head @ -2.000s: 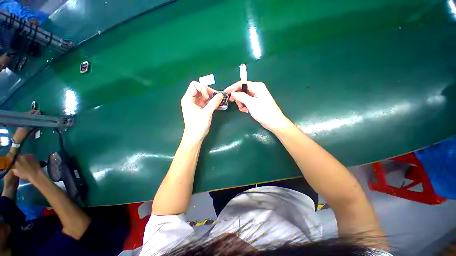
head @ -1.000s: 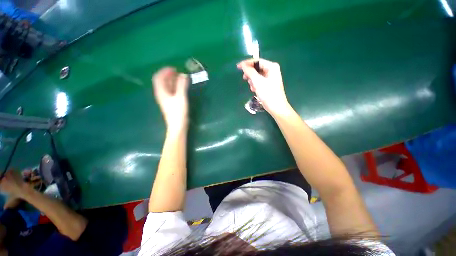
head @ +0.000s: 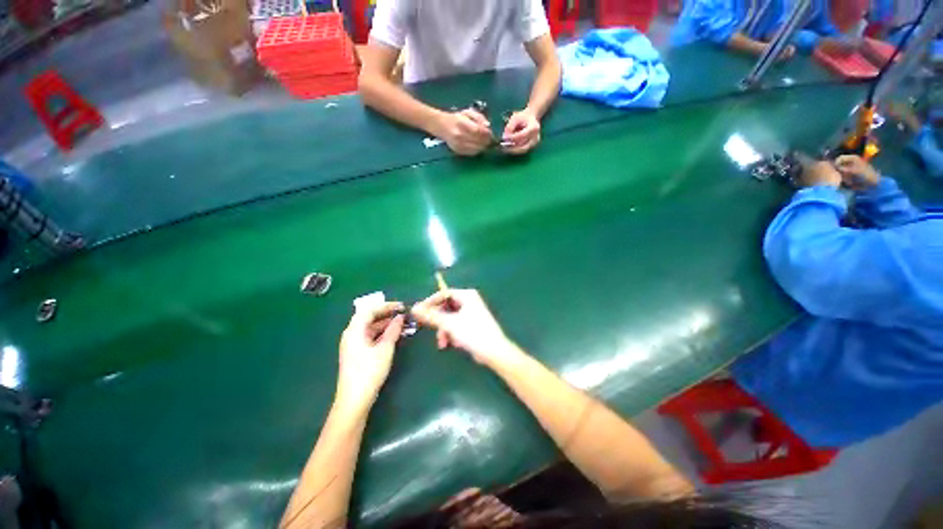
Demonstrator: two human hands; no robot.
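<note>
My left hand (head: 366,346) holds a small dark unit with a silver rim (head: 409,323) between its fingertips, just above the green belt (head: 579,279). My right hand (head: 462,319) is close to the right of the unit, fingers bent around a thin tool (head: 442,280) whose pale tip sticks up above them. The tool's lower part is hidden by the fingers. A small white card (head: 369,302) lies just beyond my left fingertips. Another unit (head: 315,284) lies on the belt to the left, beyond the card.
A further unit (head: 47,309) lies at the far left. Across the belt, a person in white (head: 465,41) works with both hands. A person in a blue smock (head: 858,279) works at the right. Red stools (head: 734,429) and stacked red trays (head: 305,52) stand beyond the belt edges.
The view has tilted up, showing the people opposite and at right. My left hand, apart from the right one a second ago, is back beside it holding a unit. A unit now lies left of the card.
</note>
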